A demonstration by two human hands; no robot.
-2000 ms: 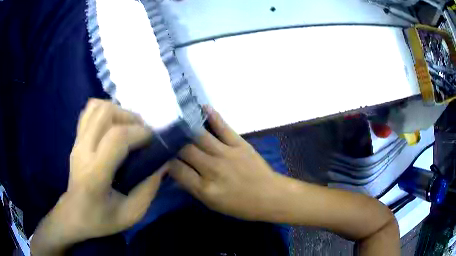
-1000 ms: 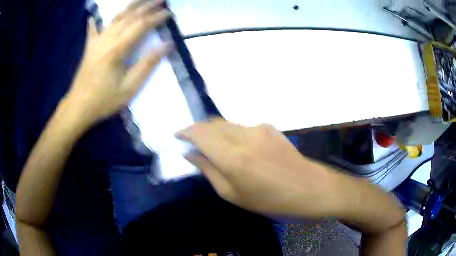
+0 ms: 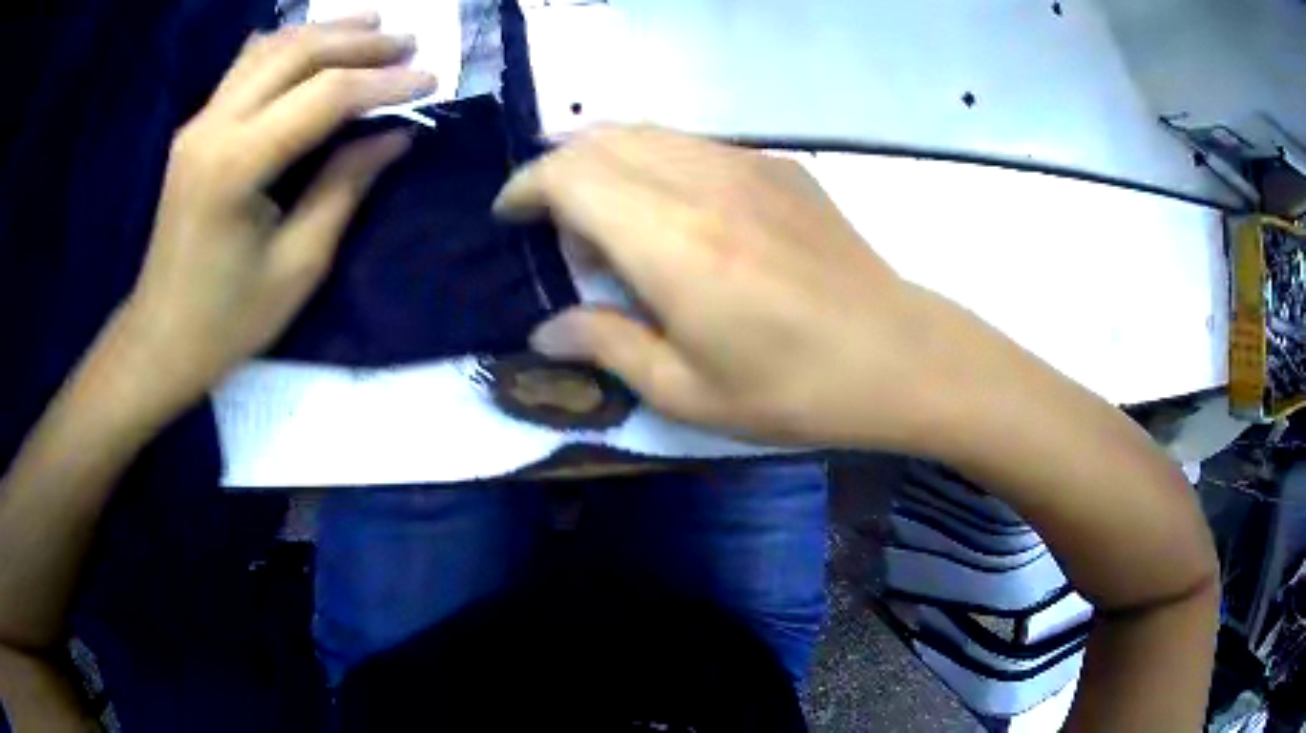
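A dark navy cloth piece (image 3: 416,251) lies folded near the table's front edge. A flat white elastic strip (image 3: 466,50) shows beyond its far edge, with a puckered edge on its right. My left hand (image 3: 265,201) lies over the cloth's left part, fingertips at the border of cloth and white strip. My right hand (image 3: 702,272) pinches the cloth's right edge, thumb near its front corner and index finger farther back. More navy cloth (image 3: 86,186) hangs at the left.
The white table (image 3: 330,430) has a dark worn patch (image 3: 566,394) at its front edge. A yellow-edged tray (image 3: 1250,315) of metal parts is at the far right. A grey-white machine surface (image 3: 859,72) spans the back. My jeans show below the table.
The view has shifted, showing the table's front edge and worn patch. The navy cloth now lies flat where the white strip was, and the strip shows farther back. My right hand has moved up to the cloth's edge.
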